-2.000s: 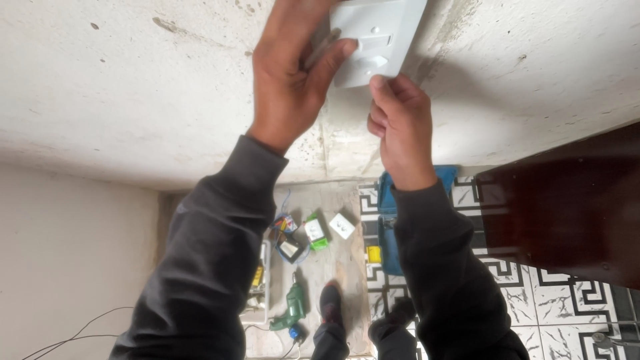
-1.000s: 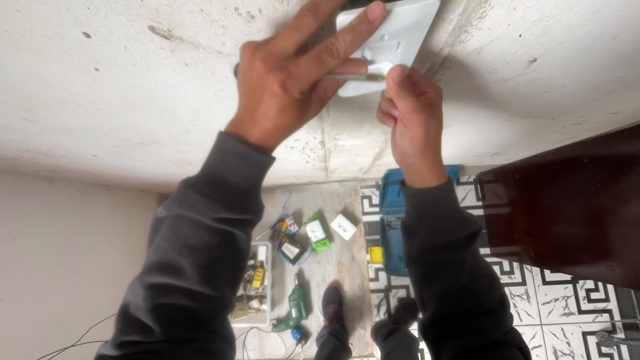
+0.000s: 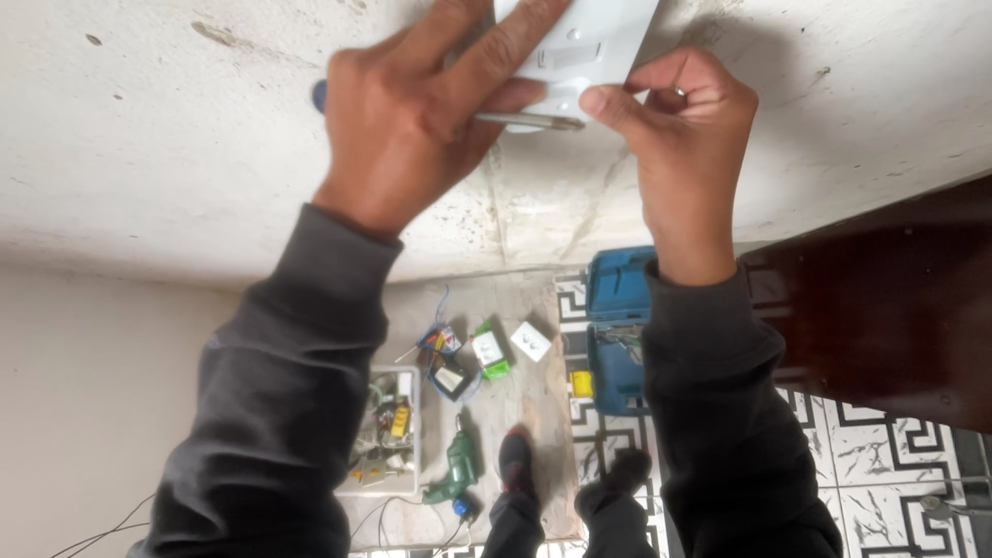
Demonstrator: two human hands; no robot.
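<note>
A white plastic electrical faceplate (image 3: 577,58) is at the upper middle, against the rough plastered wall. My left hand (image 3: 418,108) lies over its left side, fingers stretched across it, and also holds a screwdriver (image 3: 535,120). The metal shaft points right, just below the plate's lower part, and the dark blue handle end (image 3: 319,96) sticks out left of the hand. My right hand (image 3: 686,132) pinches the plate's lower right edge between thumb and forefinger. A small shiny spot shows at its curled fingers; what it is cannot be told.
Below on the floor lie a green power drill (image 3: 459,465), a bin of electrical parts (image 3: 418,434), a white socket plate (image 3: 532,341), a green-and-white package (image 3: 490,353) and an open blue tool case (image 3: 616,368). A dark brown panel (image 3: 876,302) stands at right. Thin black cables trail at lower left.
My left hand has shifted from gripping the plate's left side to lying with fingers spread over it. The screwdriver shaft now shows below the plate. My right hand remains at the lower right edge.
</note>
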